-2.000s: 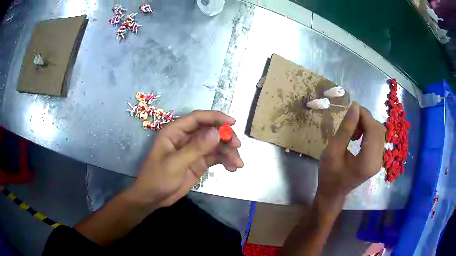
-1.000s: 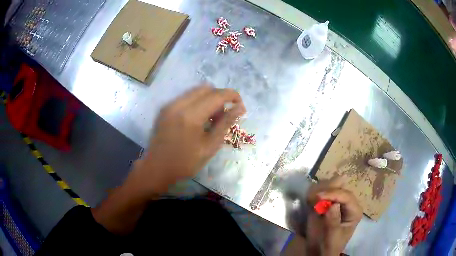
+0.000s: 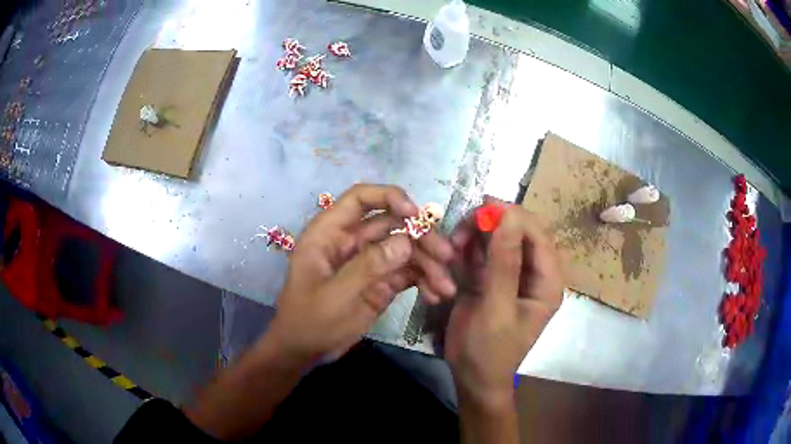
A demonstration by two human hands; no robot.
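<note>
My left hand [image 3: 347, 269] holds a partly assembled figurine [image 3: 422, 223], red and white with a cream-orange top, between thumb and fingers. My right hand [image 3: 507, 290] is just to its right and holds a red figurine part [image 3: 489, 218] between thumb and finger. The figurine and the red part are close but apart. A few other partly assembled figurines [image 3: 277, 238] lie on the metal behind and left of my left hand, which may hide more. A pile of red parts [image 3: 743, 264] lies at the right end of the bench.
A stained cardboard pad [image 3: 555, 186] bears two white lumps [image 3: 618, 212]. Another cardboard pad [image 3: 178, 91] with one white lump is at left. Red-and-white figurine bodies [image 3: 305, 71] and a squeeze bottle [image 3: 448, 36] are at the back. A clear tray [image 3: 65, 104] is far left, a red stool [image 3: 65, 269] below.
My left hand has taken a figurine from the small group; two seconds ago it held a red part. My right hand has moved from the stained pad to beside my left hand, with a red part.
</note>
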